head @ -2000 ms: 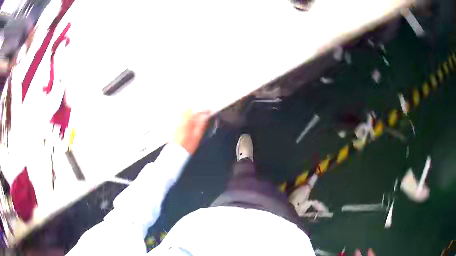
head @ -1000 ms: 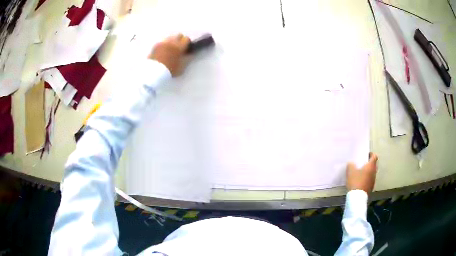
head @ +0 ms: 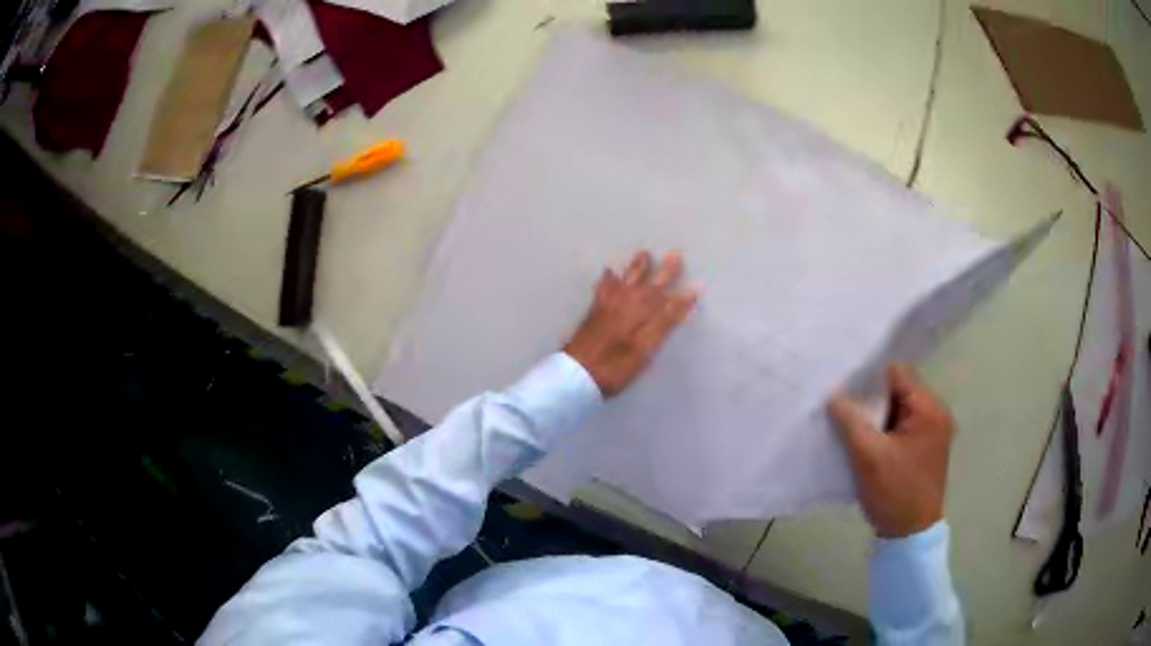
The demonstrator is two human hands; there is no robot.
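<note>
A large white paper sheet (head: 707,189) lies on the table in front of me, turned at an angle, its near corner at the table edge. My left hand (head: 629,322) rests on the sheet near its middle, fingers spread, holding nothing. My right hand (head: 896,448) grips the sheet's right edge between thumb and fingers. The sheet's right side is lifted and bent there. What lies under the sheet is hidden.
A dark bar (head: 682,14) is beyond the sheet. At left are another dark bar (head: 301,258), an orange-handled awl (head: 369,160), a tan board (head: 197,99) and maroon scraps (head: 376,57). At right are black-handled shears (head: 1068,505), a pinkish ruler (head: 1118,366) and brown cardboard (head: 1063,70).
My left hand has let go of the dark bar and moved down onto the sheet. The sheet has turned, and its right side is now lifted. The head view has shifted.
</note>
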